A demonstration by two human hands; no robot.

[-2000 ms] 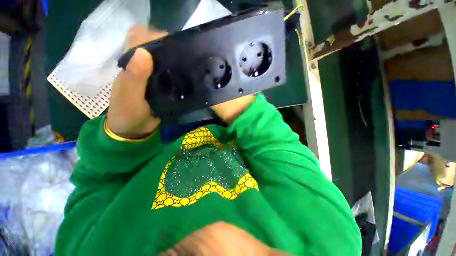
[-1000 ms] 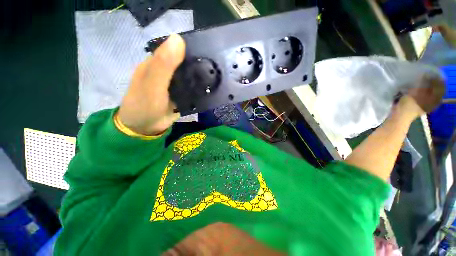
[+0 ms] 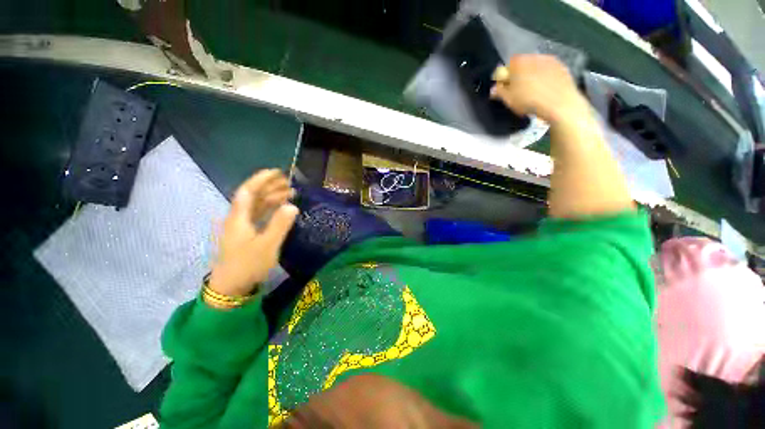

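A black socket unit (image 3: 482,75) lies slanted over whitish wrap (image 3: 436,84) on the green belt at the upper middle. My right hand (image 3: 537,88) is at its right edge, fingers curled onto it; the fingertips are blurred. My left hand (image 3: 252,235) is open and empty above the bench, beside a whitish textured sheet (image 3: 138,251). Another black socket unit (image 3: 111,147) lies on the dark bench at the upper left, past the sheet's corner, with a thin yellow lead at its end.
A further black unit (image 3: 642,126) lies on white wrap on the belt at right. A chipped white frame rail (image 3: 369,126) runs between bench and belt. An open box with white wire (image 3: 394,183) and a blue object (image 3: 465,231) are below it. A person in pink (image 3: 709,310) is at right.
The view has turned toward the belt. The unit held in my left hand is gone from it, and a unit now lies under my right hand on the belt. My left hand has opened.
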